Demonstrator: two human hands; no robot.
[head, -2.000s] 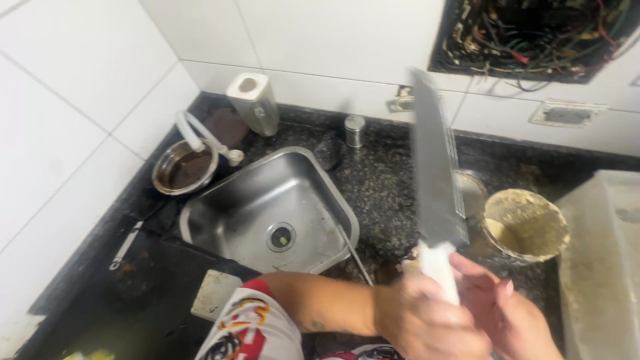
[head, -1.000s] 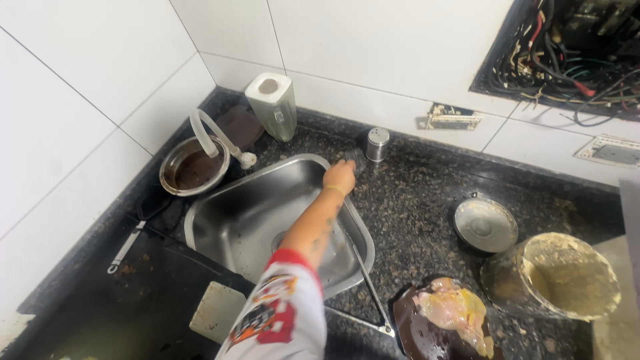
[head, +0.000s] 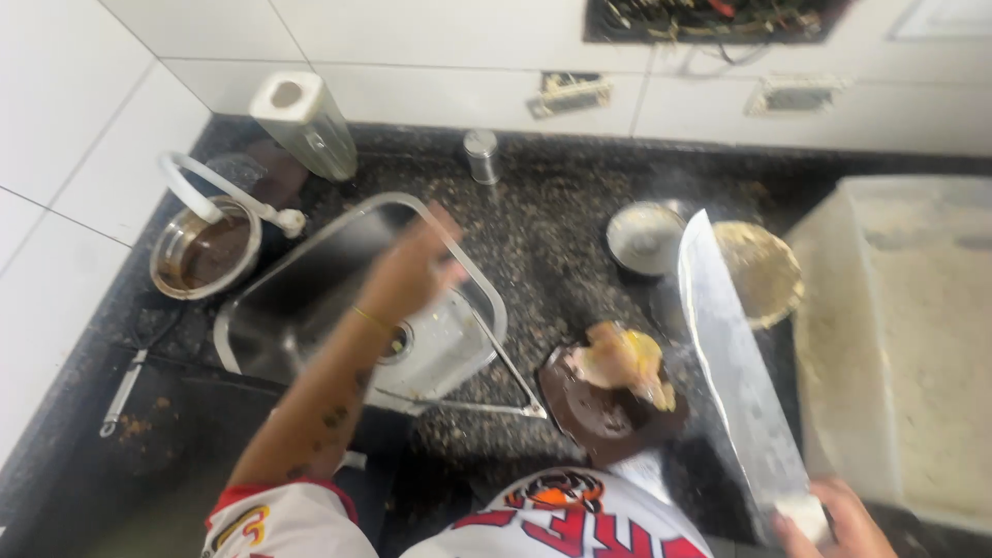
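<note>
My right hand (head: pixel 837 519) grips the white handle of a large kitchen knife (head: pixel 740 364), its broad blade pointing up and away at the right. Blurred by motion, my left hand (head: pixel 415 267) is over the right part of the steel sink (head: pixel 360 380); whether it holds anything cannot be made out. Between the hands, a piece of raw chicken (head: pixel 620 360) lies on a dark brown plate (head: pixel 597 434). A thin metal frame (head: pixel 504 364) reaches from the sink's edge onto the counter.
A steel pot (head: pixel 174 271) with a white hose stands left of the sink. Behind are a clear jug (head: pixel 310 132) and a metal shaker (head: pixel 482 159). A small bowl (head: pixel 643 236), a crusted tub (head: pixel 763 271) and a large plastic bin (head: pixel 845 341) stand right. Wires hang in a wall opening (head: pixel 713 19).
My left hand has drawn back from the sink's far right rim. The knife, out of view one second ago, is in view again in my right hand. The view has swung right.
</note>
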